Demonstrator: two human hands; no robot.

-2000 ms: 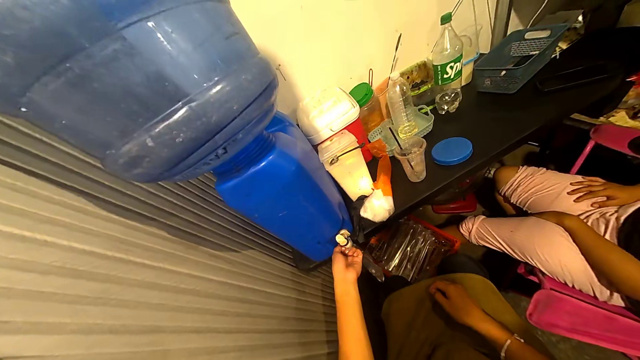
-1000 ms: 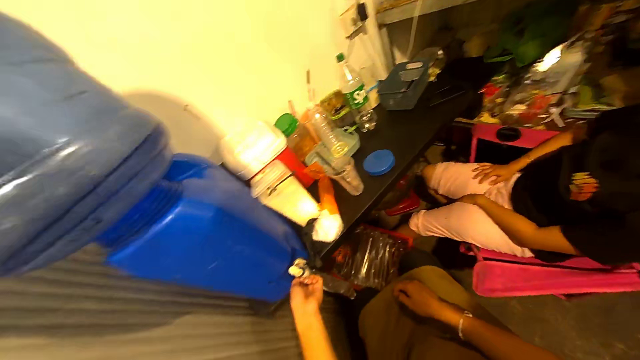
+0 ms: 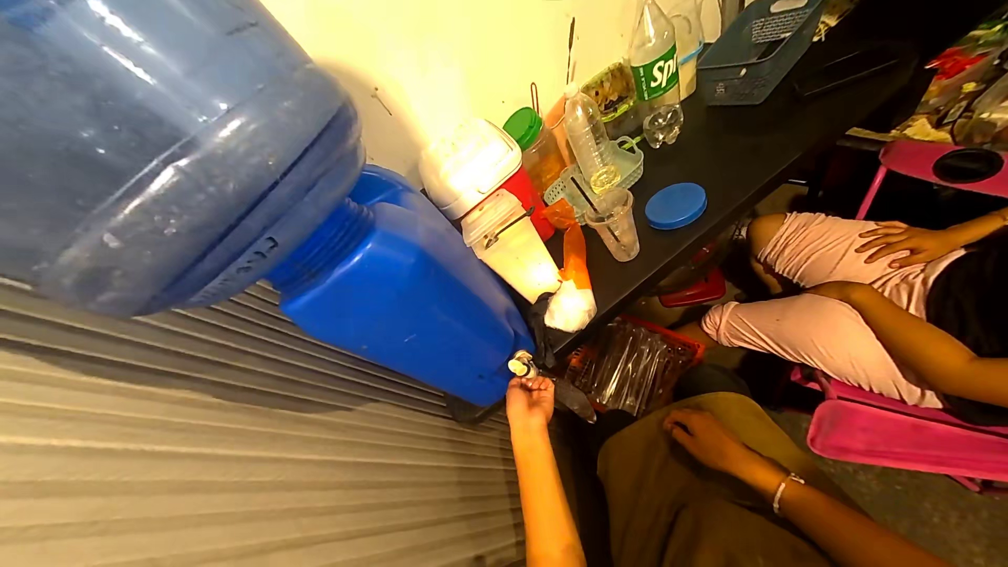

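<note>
My left hand [image 3: 530,400] is at the small tap [image 3: 522,365] low on a blue plastic water container [image 3: 409,291], its fingers closed at the tap's near side. A large translucent blue water bottle [image 3: 197,150] sits neck-down in the container's top. Beside my left hand lies a dark, translucent thing [image 3: 575,399], too unclear to name. My right hand [image 3: 705,441], with a bracelet at the wrist, rests on my brown-clothed lap [image 3: 677,504], fingers a little apart and holding nothing visible.
The black table [image 3: 724,150] bears a Sprite bottle [image 3: 655,75], a clear bottle [image 3: 587,134], a plastic cup [image 3: 613,224], a blue lid [image 3: 676,205] and a basket [image 3: 756,59]. Below stands a red crate [image 3: 685,342]. A seated person [image 3: 827,331] is at right, by pink chairs.
The view has shifted. My left hand stays at the tap, and my right hand stays on my lap.
</note>
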